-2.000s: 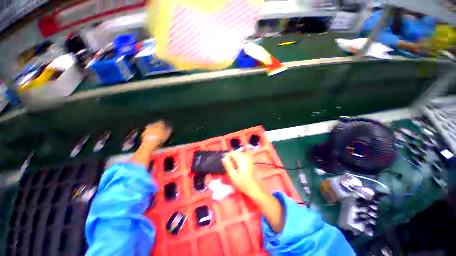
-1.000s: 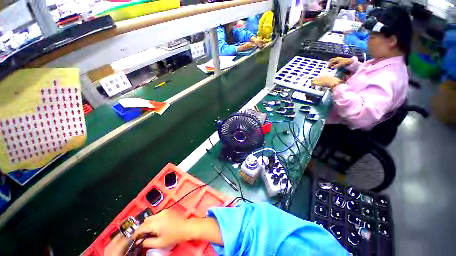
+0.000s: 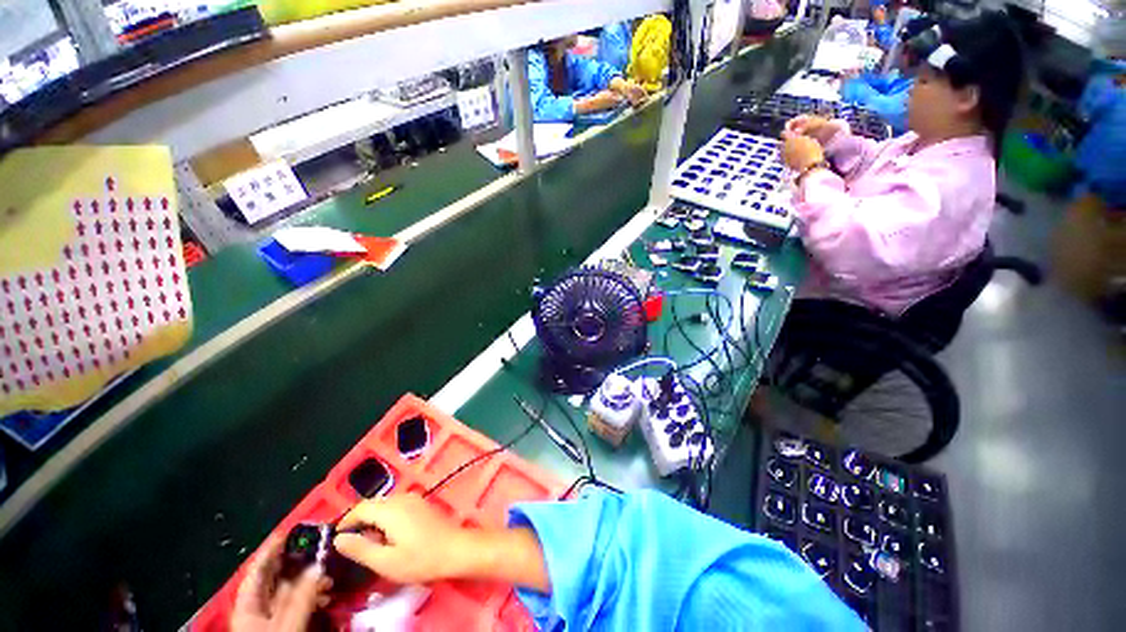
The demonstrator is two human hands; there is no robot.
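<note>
My left hand (image 3: 277, 593) is at the bottom left, partly cut off by the edge, with its fingers around a small dark watch unit (image 3: 304, 541). My right hand (image 3: 401, 538) is beside it, fingertips at the unit's right side; part of the unit is hidden. Both are above the red tray (image 3: 500, 484). Two more watch units lie in the tray's pockets, one (image 3: 412, 435) near its far corner and one (image 3: 369, 477) closer to my hands. A crumpled white piece (image 3: 393, 610) lies below my right hand. A thin black cable runs across the tray.
A black fan (image 3: 590, 324), a pale bottle (image 3: 615, 398) and a white power strip (image 3: 673, 426) stand beyond the tray. A black tray (image 3: 852, 519) holds units at right. A person in pink works at a white tray (image 3: 733, 179). A sticker sheet (image 3: 93, 278) hangs at left.
Over two seconds, the view has swung right. My left hand has gone from the belt to the watch unit, beside my right hand. The person in pink has brought both hands together.
</note>
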